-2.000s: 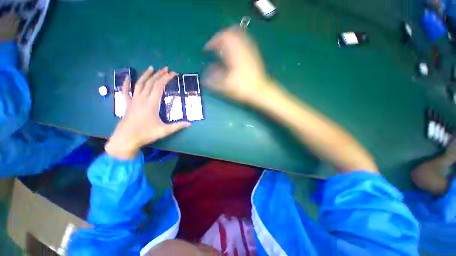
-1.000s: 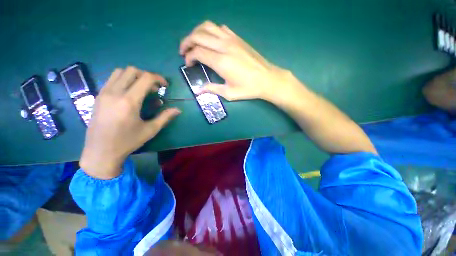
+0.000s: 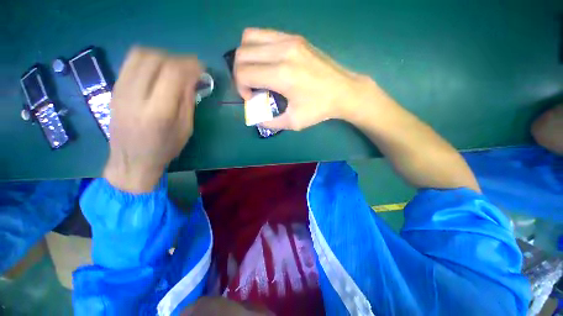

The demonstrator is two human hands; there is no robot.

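Note:
My right hand holds a pale rectangular piece with a yellow-orange side edge between thumb and fingers, over a phone. The hand covers most of that phone; its silvery lower end and dark upper corner show. My left hand is blurred, with a small pale, shiny round piece at its fingertips; whether it grips this is unclear. A thin reddish lead runs from the phone towards the left hand.
Two opened phones lie at the left: one at the far left, one beside my left hand. Small round silvery pieces lie beside them. The green bench's front edge runs before me. Another person's arm is at the right edge.
My right hand now holds the pale rectangle, not seen in it before, and covers more of the phone. My left hand's fingers have drawn closer together. The view has shifted slightly.

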